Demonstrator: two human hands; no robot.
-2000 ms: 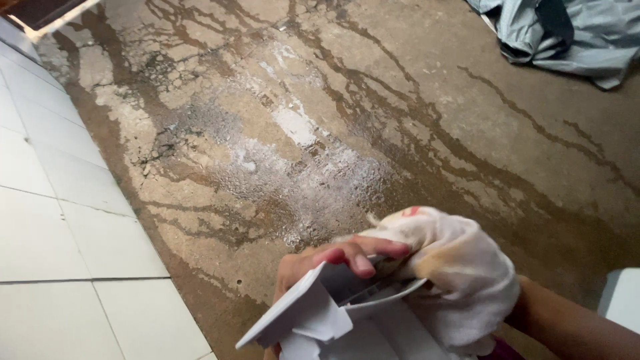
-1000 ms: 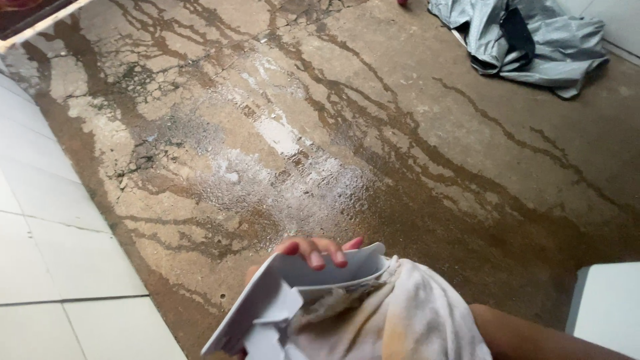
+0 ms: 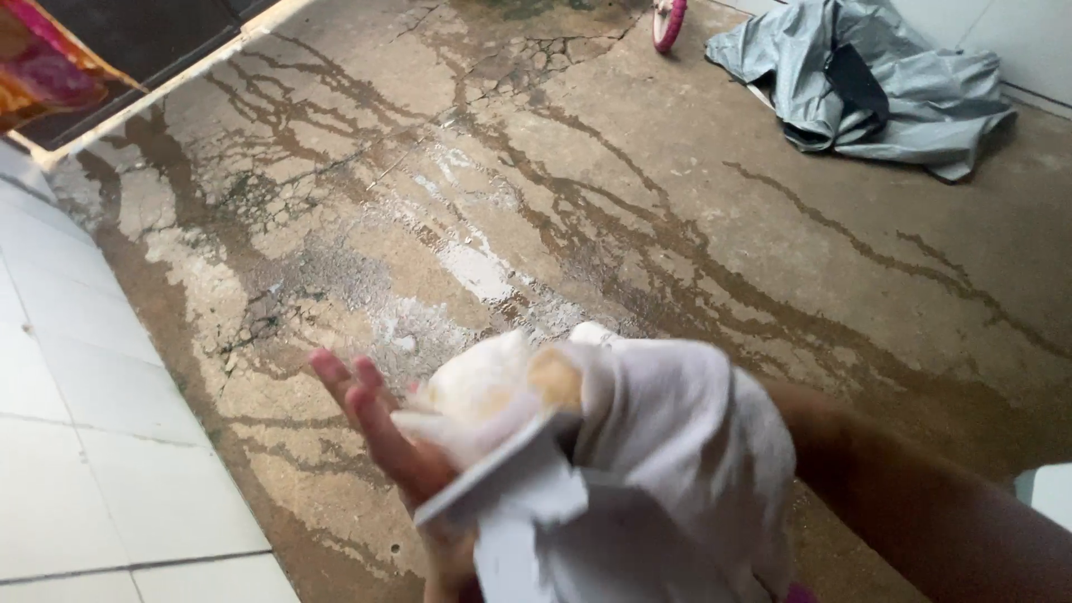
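Observation:
My left hand (image 3: 394, 444) is at the lower middle, its fingers raised and apart, with its palm against a grey-white plastic piece (image 3: 528, 494) that has a flat rim and a broken-looking or notched edge. A stained white cloth (image 3: 670, 427) covers my right hand and lies over the piece. The right forearm comes in from the lower right, and the fingers of that hand are hidden under the cloth. What the whole plastic object is, I cannot tell.
Wet streaks and a white patch mark the cracked concrete floor (image 3: 804, 293). White tiles (image 3: 109, 402) run along the left. A crumpled silver-grey cover (image 3: 888, 92) lies at the upper right, near a small pink wheel (image 3: 668, 25). A white object (image 3: 1047, 494) shows at the right edge.
The left fingers, earlier curled over the rim of the plastic piece, are now lifted off and apart. The cloth has moved up over the piece's rim. The view takes in more of the floor's far end.

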